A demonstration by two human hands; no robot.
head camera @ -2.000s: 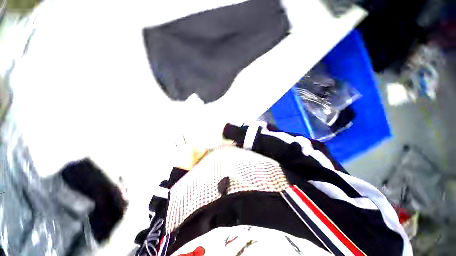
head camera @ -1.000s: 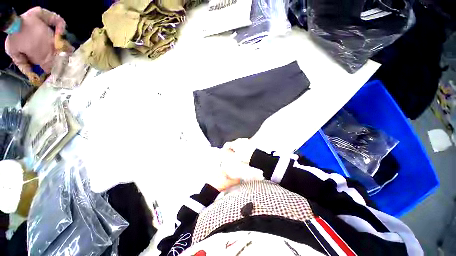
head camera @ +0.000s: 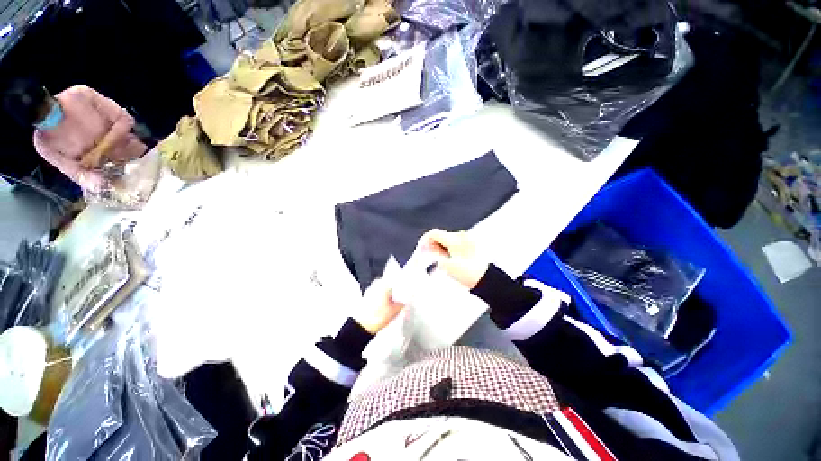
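My left hand (head camera: 380,311) and my right hand (head camera: 457,257) are close together in front of my waist. Between them they hold a white, thin piece (head camera: 430,293), partly see-through lower down; whether it is a poly bag or a sheet I cannot tell. Its upper edge stands up in a point near my left hand. A dark grey folded garment (head camera: 423,209) lies flat on the white table (head camera: 558,203) just beyond my hands. The white piece and my hands hide part of its near edge.
A blue tote (head camera: 752,338) with bagged garments stands at the right. Khaki garments (head camera: 261,103), white poly bags (head camera: 389,85) and black bagged garments (head camera: 576,76) lie at the far side. Grey bagged garments (head camera: 112,396) lie at lower left. A masked person (head camera: 90,135) is at upper left.
My hands have come up from close to my body and now hold the white piece apart from the table. The view has shifted, showing more of the far side.
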